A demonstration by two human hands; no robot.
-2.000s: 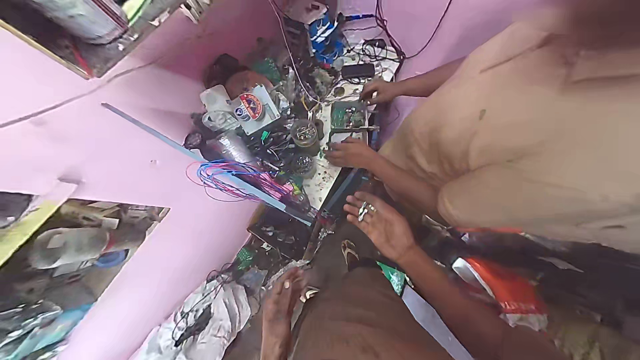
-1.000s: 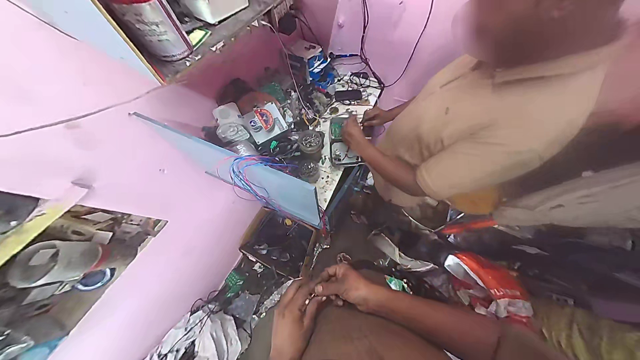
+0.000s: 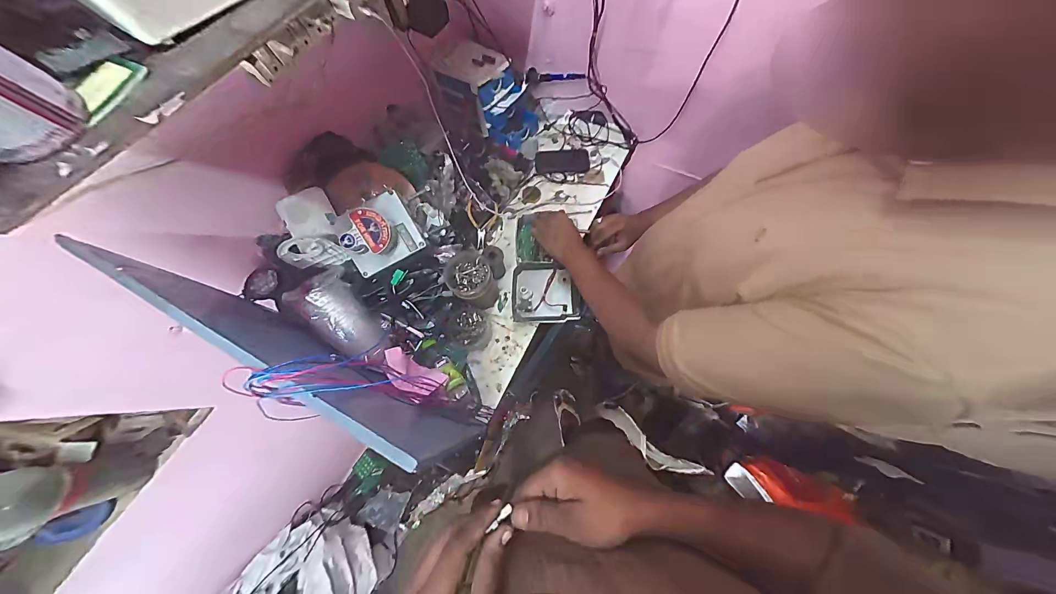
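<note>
My right hand (image 3: 577,503) is near the bottom centre, its thumb and fingers pinched at a small whitish piece (image 3: 500,518). Close against it, my left hand (image 3: 462,549) has its fingertips at the same piece, which is too small to identify. Beyond them, a co-worker's hand (image 3: 559,235) rests over a green circuit board (image 3: 525,241) on the white worktop (image 3: 502,351). The co-worker's other hand (image 3: 615,233) is at the worktop's right edge. An open square case (image 3: 545,294) with wires inside lies beside the board.
A blue-grey panel (image 3: 363,412) slants across the left, with blue and pink wires (image 3: 330,381) over it. Jars of small metal parts (image 3: 471,276), a white box with a round sticker (image 3: 388,235) and a black phone (image 3: 563,162) crowd the worktop. The co-worker stands at the right.
Two seconds ago my hands were apart, the right palm up with small pieces on it; now they are together at one small piece. The view has come closer to the worktop.
</note>
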